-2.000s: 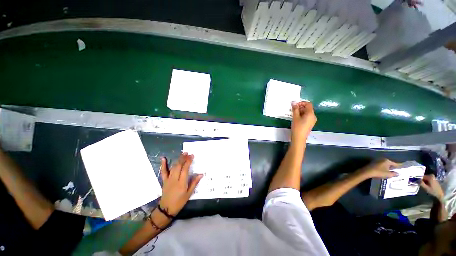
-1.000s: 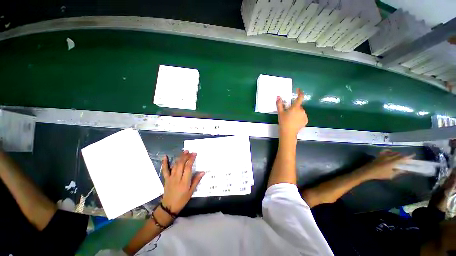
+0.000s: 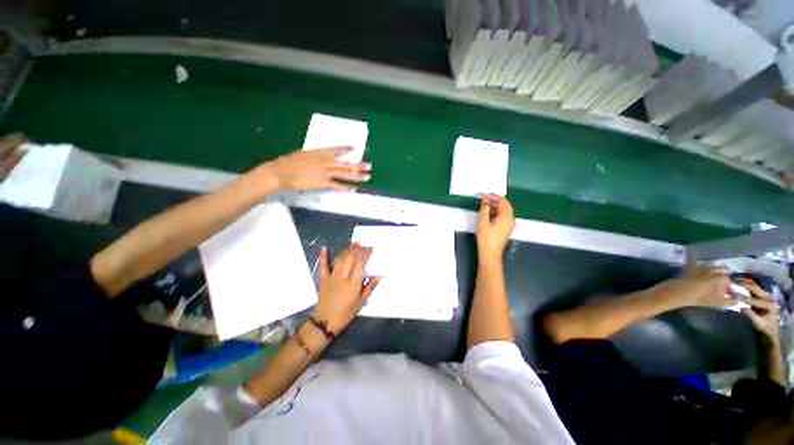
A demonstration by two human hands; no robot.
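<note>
The white label sheet [image 3: 413, 274] lies on the dark bench, its print too washed out to read. My left hand [image 3: 345, 287] rests flat on its left edge, fingers spread. My right hand [image 3: 494, 222] is over the metal rail, thumb and fingertips together at the near edge of a white product box [image 3: 480, 165] on the green belt. Whether a label is between those fingertips is too small to tell. A second white box [image 3: 336, 135] sits further left on the belt, partly covered by a neighbour's hand.
A blank white sheet [image 3: 259, 271] lies tilted left of the label sheet. The left neighbour's arm [image 3: 196, 209] crosses above it. Upright grey-white pieces [image 3: 540, 69] stand on the far shelf. The right neighbour's hands [image 3: 727, 291] hold something small and white. A metal rail [image 3: 392, 209] borders the belt.
The left neighbour's arm has reached in over the left box. My right hand has drawn back from the box top to its near edge. The whole view has shifted slightly.
</note>
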